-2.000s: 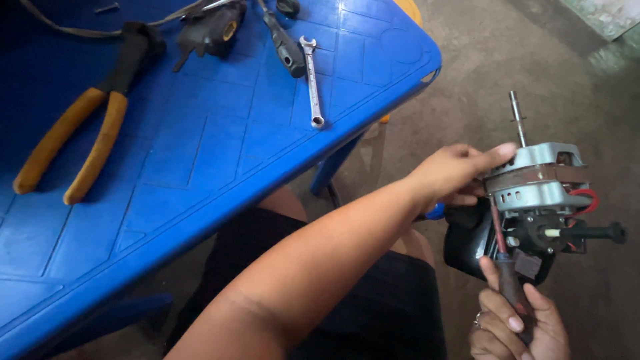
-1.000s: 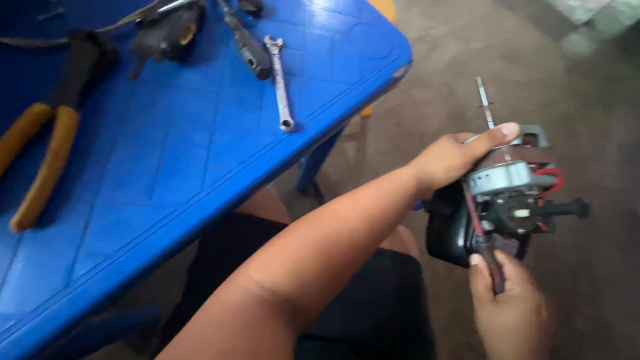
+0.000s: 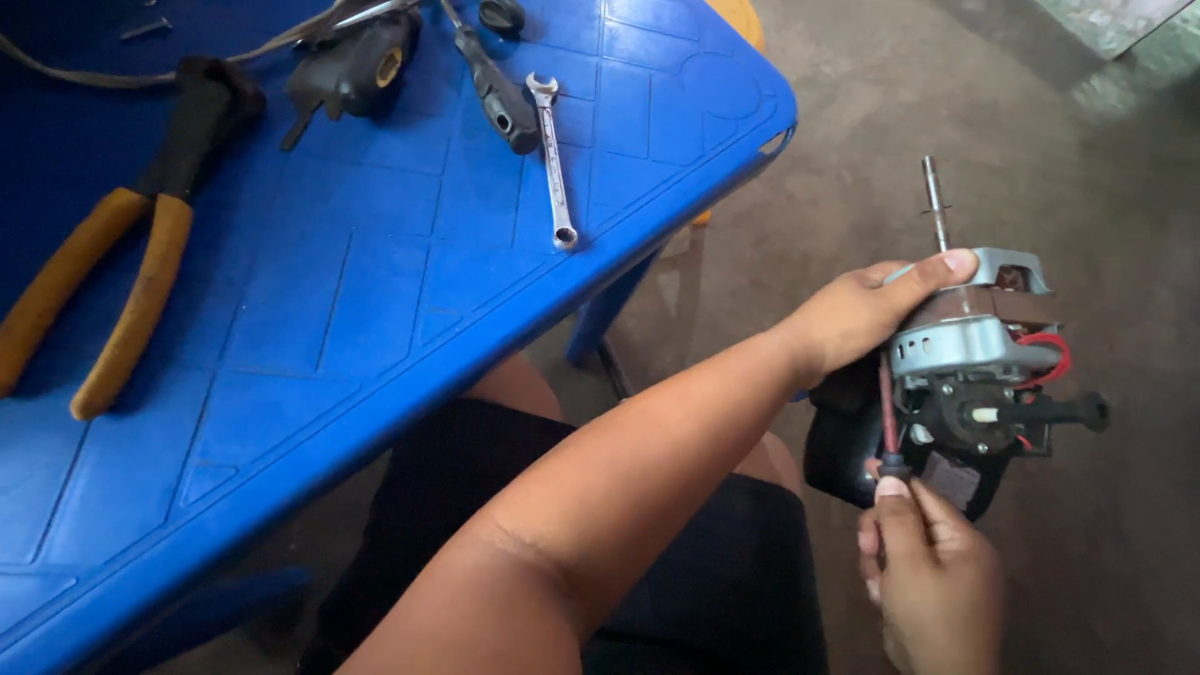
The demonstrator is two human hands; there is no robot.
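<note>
My left hand [image 3: 867, 305] grips the upper part of an electric fan motor [image 3: 966, 347], its thumb on the metal housing beside the upright steel shaft [image 3: 934, 202]. Below the housing sit a black plastic gearbox [image 3: 956, 422] and red wires [image 3: 1055, 352]. My right hand [image 3: 928, 562] is closed round the handle of a screwdriver [image 3: 890, 412] with a reddish shank. The shank points up along the motor's left side; its tip is hidden near my left hand. A black plastic housing [image 3: 839, 441] hangs behind and below the motor.
On the blue plastic table [image 3: 281, 309] lie end-cutting pliers [image 3: 155, 244] with orange handles, a combination wrench [image 3: 553, 164], another screwdriver [image 3: 497, 94], a black plastic part [image 3: 352, 80], a black knob [image 3: 502, 16], a screw [image 3: 145, 30] and a cord [image 3: 103, 80]. The table's corner is left of the motor.
My right hand has shifted its hold on the screwdriver handle, its back now turned more toward the camera. My left hand keeps its hold on the motor.
</note>
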